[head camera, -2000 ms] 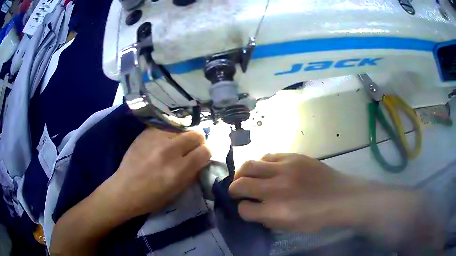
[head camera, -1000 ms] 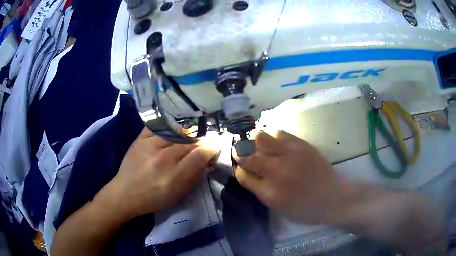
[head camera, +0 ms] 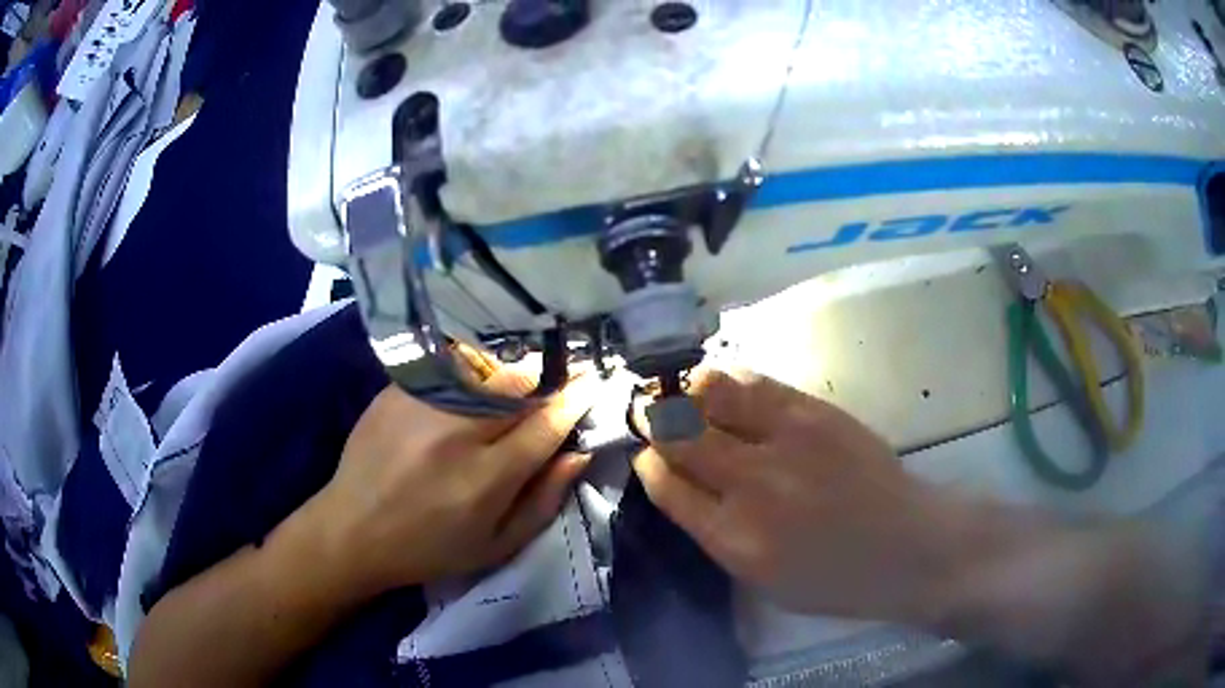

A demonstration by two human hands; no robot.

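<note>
My left hand point(head camera: 437, 470) lies left of the needle area, fingertips pinching the edge of the pale grey-white piece point(head camera: 517, 591) under the bright light. My right hand point(head camera: 779, 491) is just right of it, fingertips pinching the top of the navy strip point(head camera: 672, 585), which hangs down towards the lower edge of the view. The fingertips of both hands are close together below the sewing machine head point(head camera: 537, 135). The needle and presser foot are hidden by glare, the fingers and the metal parts.
Scissors with green and yellow handles point(head camera: 1085, 383) lie on the machine bed point(head camera: 887, 363) at right. The navy garment body point(head camera: 222, 242) and pale pieces point(head camera: 61, 269) are heaped at left. The curved metal guard point(head camera: 403, 303) is above my left fingers.
My right hand has moved up beside the small dark grey block since the earliest frame, and the navy strip hangs straighter. My left hand stays close to its place. The view has shifted slightly.
</note>
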